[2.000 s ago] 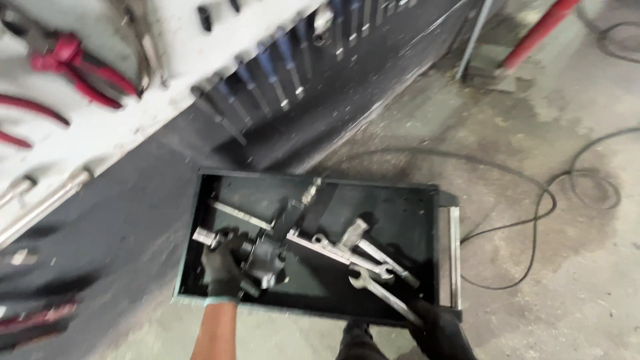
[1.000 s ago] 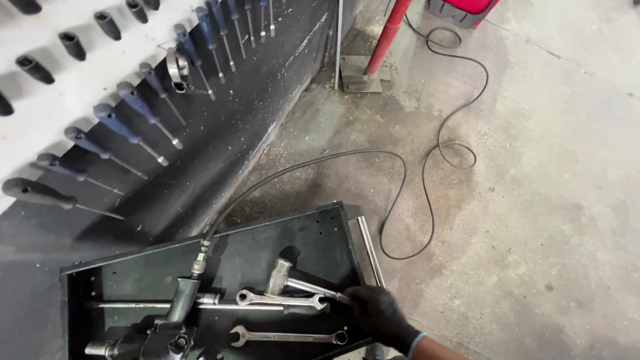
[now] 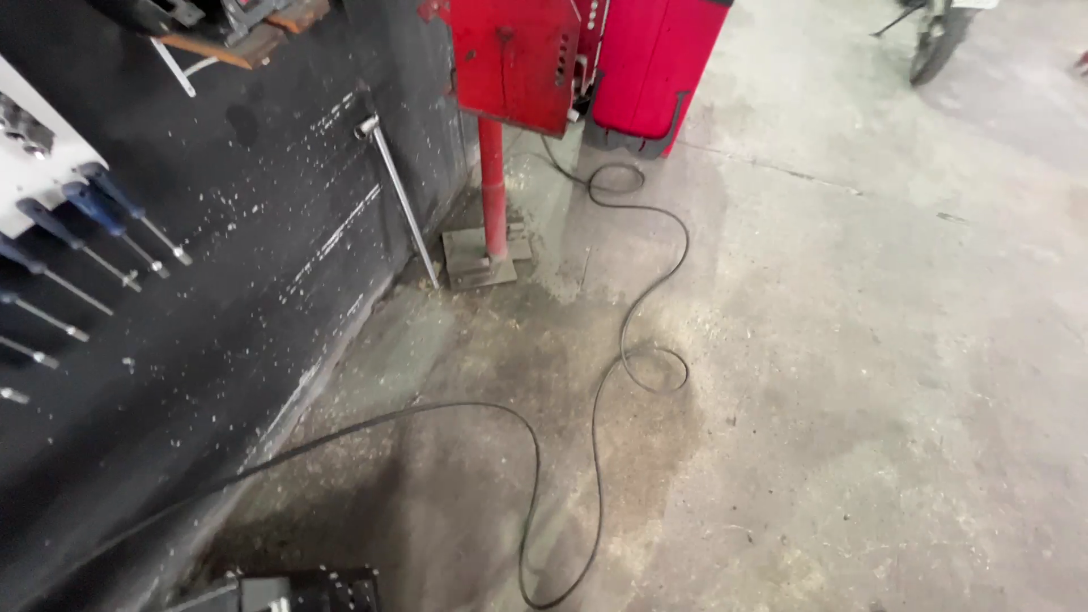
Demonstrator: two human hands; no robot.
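Neither my left hand nor my right hand shows in the head view. At the bottom left edge, a dark part of the black tool tray point(image 3: 340, 588) is visible, blurred, and its contents cannot be made out. A thin black hose point(image 3: 537, 476) leads from the lower left in loops over the concrete floor toward the red stand. Blue-handled screwdrivers point(image 3: 93, 208) hang on the white tool panel point(image 3: 51, 136) at the left.
A red metal stand point(image 3: 495, 187) rises from a floor plate point(image 3: 476, 270). Beside it a long metal bar point(image 3: 406, 200) leans on the black wall point(image 3: 280, 170). Behind stands a red plastic container point(image 3: 642, 76). A wheel point(image 3: 935, 47) shows at the top right.
The view has swung up and away from the tray. Both hands showed at the tray two seconds ago and my right hand at its tools one second ago; neither is seen now.
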